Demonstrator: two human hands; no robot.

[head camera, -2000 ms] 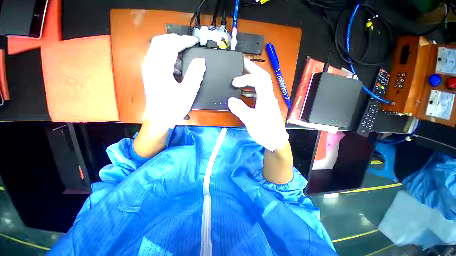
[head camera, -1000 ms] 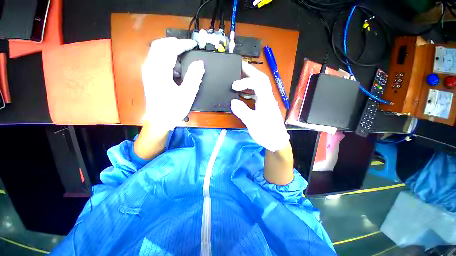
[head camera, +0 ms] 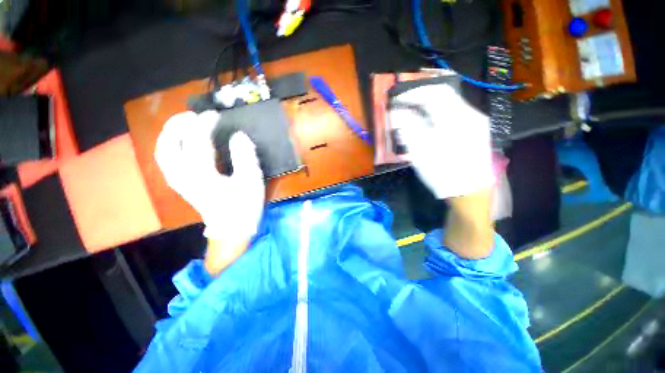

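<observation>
A flat black set-top box (head camera: 264,138) lies on the orange-brown fixture board (head camera: 332,69), its far edge against the whitish connector block (head camera: 240,93). My gloved left hand (head camera: 215,164) grips this box at its left side, thumb on top. My gloved right hand (head camera: 445,142) is on a second black box (head camera: 424,81) lying on a salmon-red pad (head camera: 383,109) right of the board. The hand covers most of that box; its fingers are blurred and curl over the top.
A blue marker pen (head camera: 340,109) lies on the board's right side. A remote control (head camera: 499,91) and an orange switch box (head camera: 569,47) are at the right. A foam pad (head camera: 109,193) and more black boxes (head camera: 25,127) are at the left. Blue cables run behind.
My right hand has left the first box and moved right onto the second box. My left hand stays on the first box. The view has turned and shifted right.
</observation>
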